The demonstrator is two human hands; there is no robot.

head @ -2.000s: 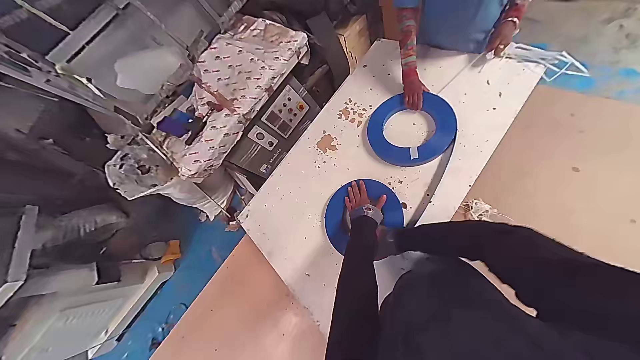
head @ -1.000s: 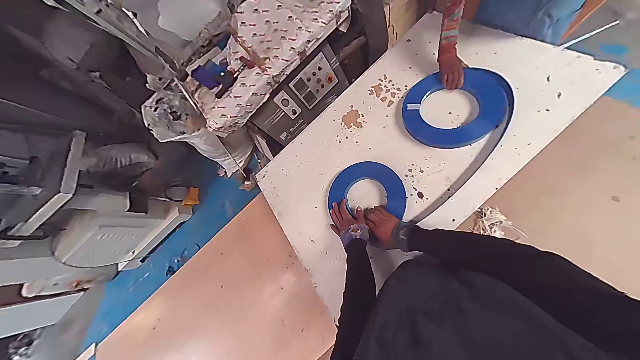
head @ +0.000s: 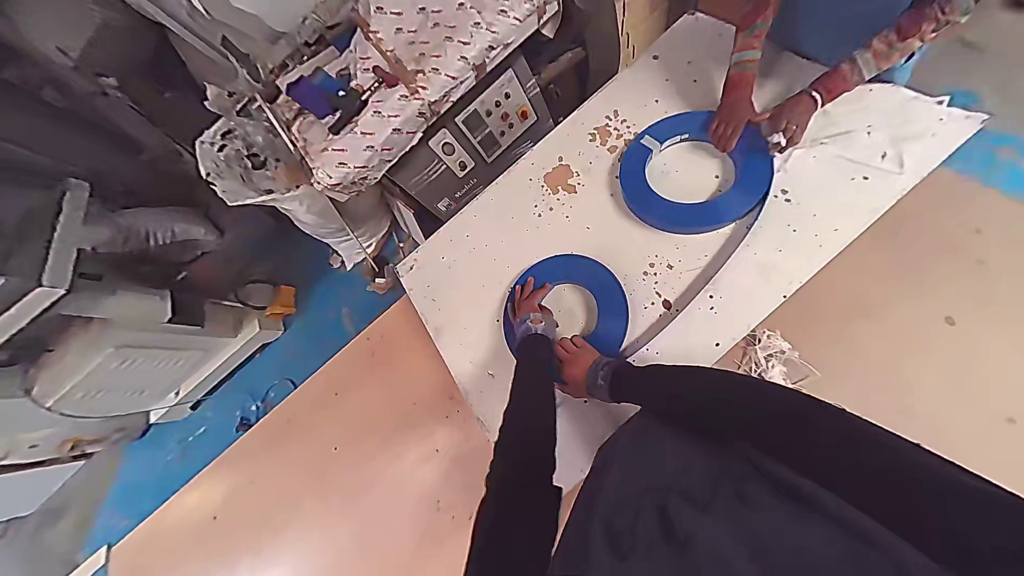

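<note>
Two flat blue coils of strip lie on a white board (head: 496, 232). On the left rim of the nearer coil (head: 604, 296), my left hand (head: 531, 301) rests with its fingers spread. My right hand (head: 576, 364) is at that coil's lower edge, fingers bent; whether it grips the strip cannot be told. A length of strip (head: 704, 292) curves across the board from the nearer coil to the larger one (head: 668, 212). Pale tape pieces show on the larger coil, and a co-worker's two hands (head: 756, 124) are at its right side.
A machine with a control panel (head: 496, 116) stands beyond the board's left edge, near a cloth with printed pattern (head: 432, 48) and a plastic bag (head: 336, 220). Shredded white scraps (head: 772, 356) lie right of the board. A brown surface (head: 336, 448) extends below it.
My left hand has moved from the near edge of the smaller coil up onto its left rim. The co-worker's second hand has come to the larger coil.
</note>
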